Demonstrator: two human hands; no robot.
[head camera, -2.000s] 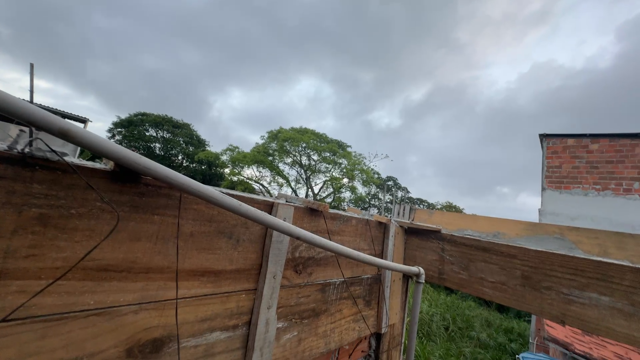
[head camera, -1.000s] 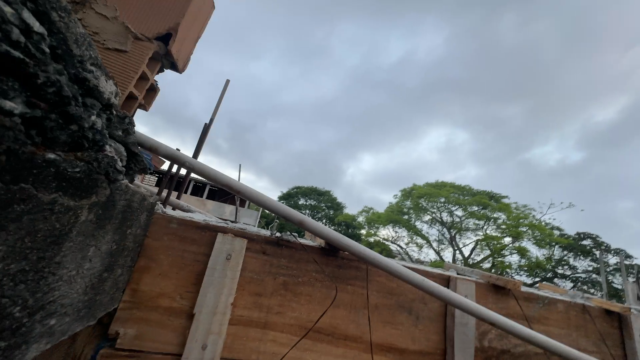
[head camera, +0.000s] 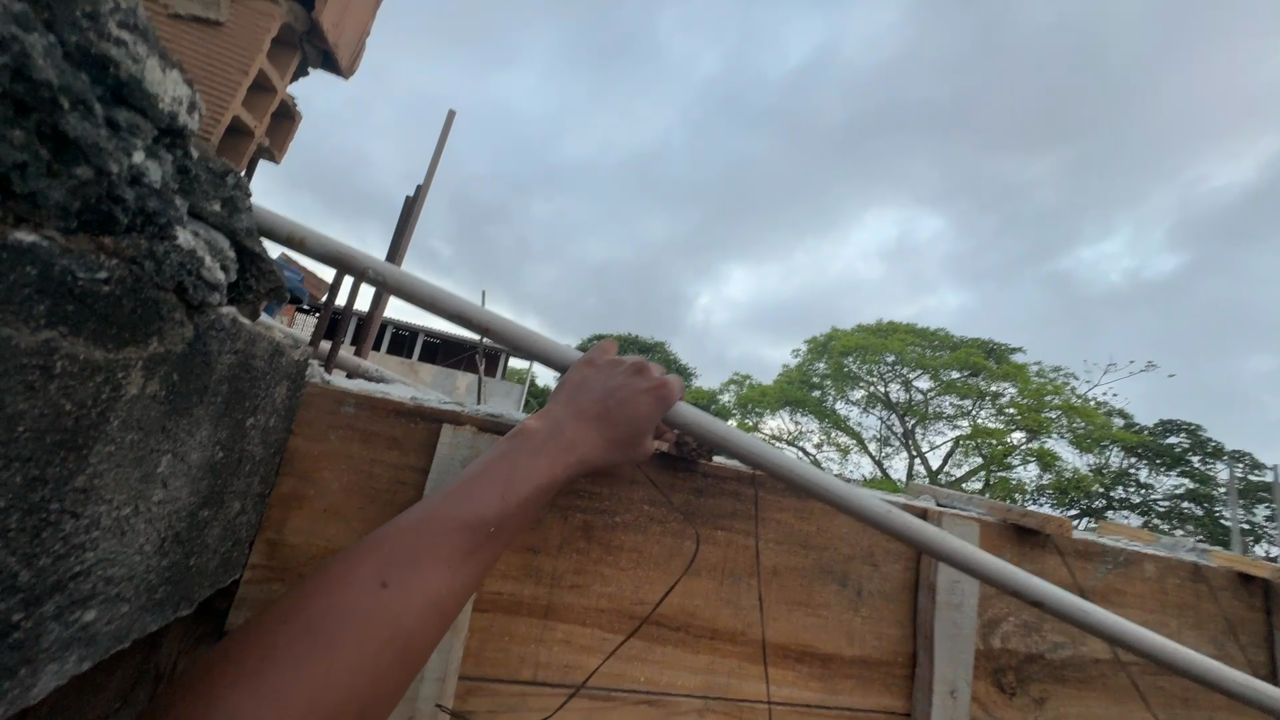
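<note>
A long grey pipe (head camera: 850, 500) slants down from the rough wall at the upper left to the lower right edge. Around its upper middle part my left hand (head camera: 615, 405) is closed, with the forearm rising from the lower left. Behind and below the hand stands a wooden formwork panel (head camera: 620, 560) with upright battens and thin wires. Grey concrete shows along the panel's top edge. My right hand is out of view.
At the left is a rough concrete wall (head camera: 130, 430), with broken hollow clay bricks (head camera: 225, 75) above it. Steel bars (head camera: 405, 235) stick up behind the panel. Loose wood strips (head camera: 990, 507) lie along the panel's top. A leafy tree (head camera: 920, 410) stands beyond.
My left hand has come into view and taken hold of the pipe. The view has swung left since the oldest frame.
</note>
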